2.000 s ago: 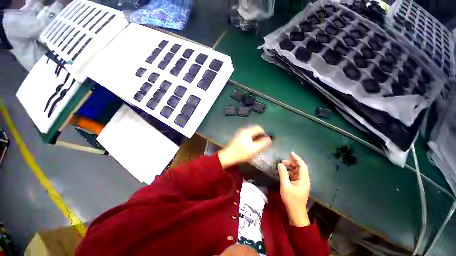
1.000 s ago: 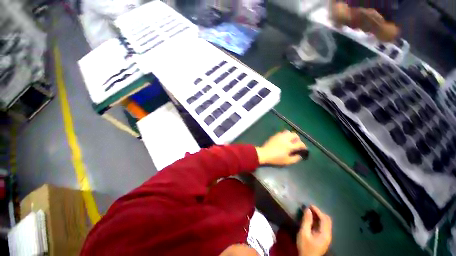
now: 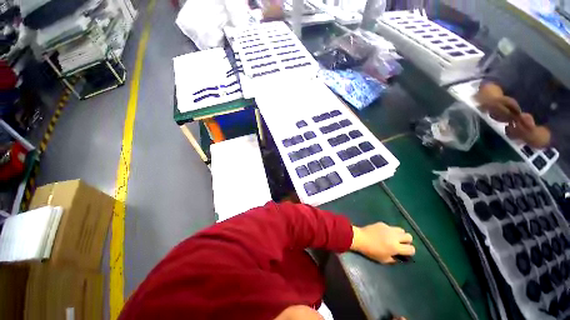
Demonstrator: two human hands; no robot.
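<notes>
My left hand (image 3: 382,242) is bare, low over the green bench (image 3: 375,281), with its fingers closed on a small black housing (image 3: 403,257) that is mostly covered by the fingers. Of my right hand only a sliver of fingertip (image 3: 397,317) shows at the bottom edge, beside a dark bit; its grip is hidden. The white foam tray (image 3: 281,103) lies to the left of the bench, its near part holding rows of black housings and its middle part bare white.
A blister tray (image 3: 469,212) of black housings lies on the right over dark layers. Another person's hands (image 3: 512,119) are across the bench. A clear bag (image 3: 450,128), blue-white bag (image 3: 356,87) and another foam tray (image 3: 431,47) lie beyond. Cardboard boxes (image 3: 81,225) stand on the floor.
The view has swung left, showing more floor and foam trays. My left hand still holds a black piece. My right hand has nearly left the picture at the bottom.
</notes>
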